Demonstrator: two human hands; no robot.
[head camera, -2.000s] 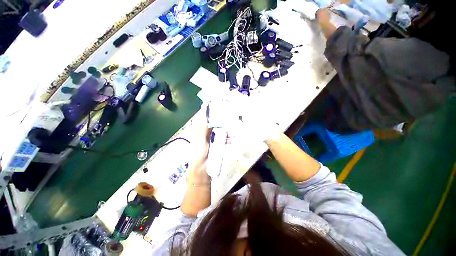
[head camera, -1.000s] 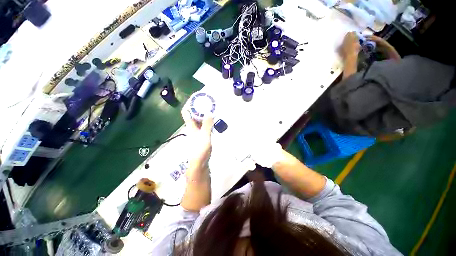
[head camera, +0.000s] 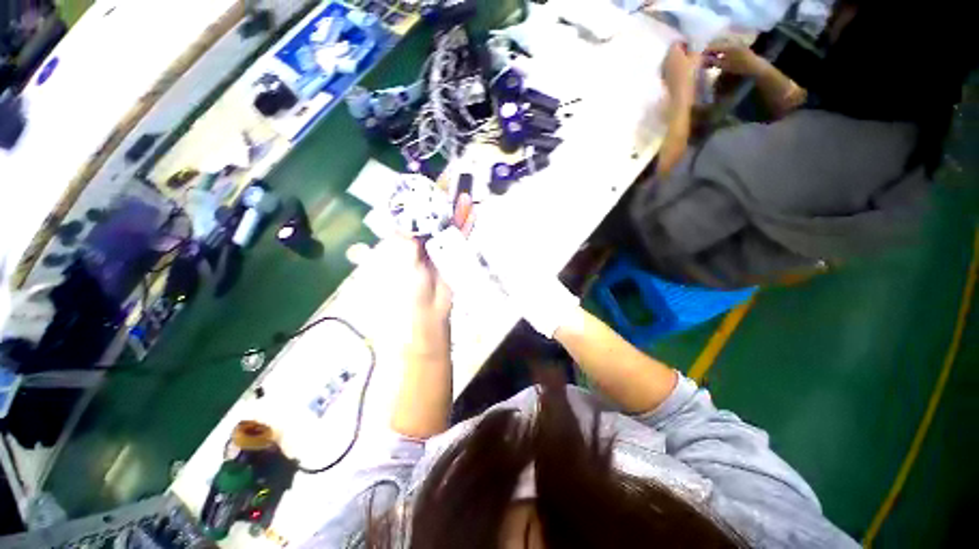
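A pale round part with a spoked or notched ringed end (head camera: 419, 206) is held up over the white bench. My left hand (head camera: 426, 277) is bare, overexposed and closed around it from below. My right hand (head camera: 515, 287) wears a white glove that blends into the bright bench. It reaches in from the right, close to the round part. A small reddish-orange shape (head camera: 464, 210) shows beside the part; I cannot tell whether it is a fingertip or a tool. The right fingers and their grip are not clear.
A green grinder (head camera: 228, 495) with a tan wheel stands at the lower left. A black cord (head camera: 368, 375) loops around small labels (head camera: 331, 395). Dark dryer bodies (head camera: 521, 118) and tangled cables (head camera: 442, 102) lie beyond. A co-worker in grey (head camera: 794, 193) works at right, near a blue stool (head camera: 671, 306).
The view has shifted, so the scene sits further left. My gloved right hand has moved forward from the bench's near edge to beside the round part in my left hand.
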